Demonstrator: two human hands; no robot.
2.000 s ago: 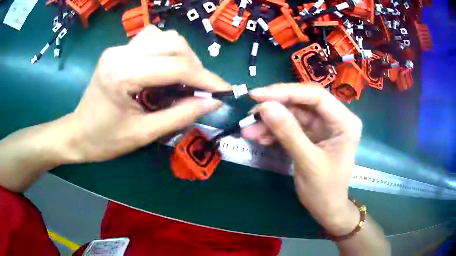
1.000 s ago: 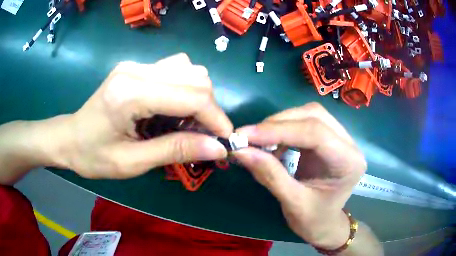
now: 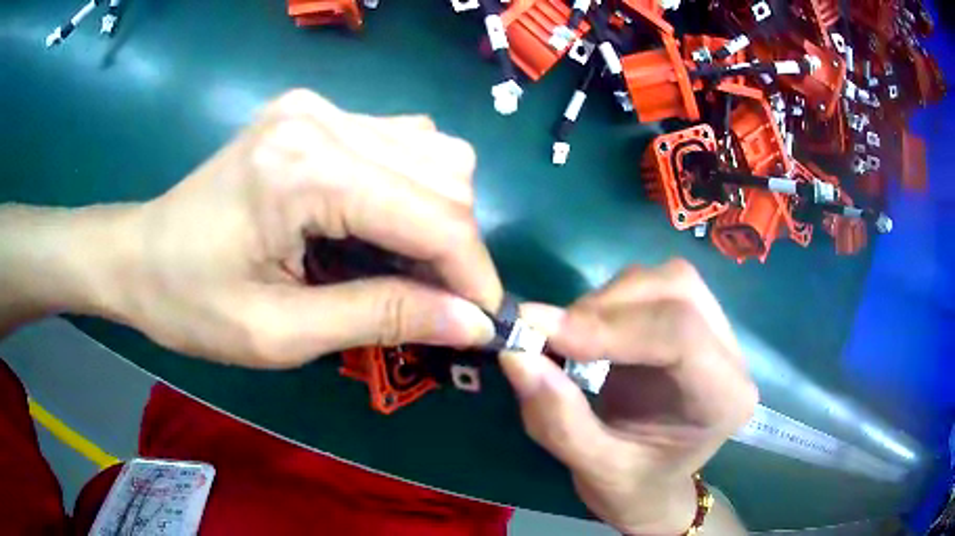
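Observation:
My left hand [image 3: 346,241] pinches a short black lead between thumb and forefinger, with something dark inside its curled fingers. My right hand [image 3: 639,387] pinches the white-marked, silvery end of the lead [image 3: 527,337] against the left fingertips. Another white-marked end [image 3: 589,374] shows under the right fingers. An orange connector [image 3: 390,377] with an oval opening lies below my left hand, partly hidden by it. A small square terminal [image 3: 465,378] shows beside it. Whether the held lead joins this connector is hidden.
A pile of orange connectors [image 3: 686,178] with short black leads lies at the upper right. A steel ruler [image 3: 827,445] runs along the near right edge of the green bench [image 3: 189,168]. Blue material stands at the far right. Two white-marked leads [image 3: 73,23] show at the upper left.
Both hands have come together and moved lower, now pinching the same lead end. The connector below is more covered by my left hand. The view has shifted, moving the pile slightly right and down.

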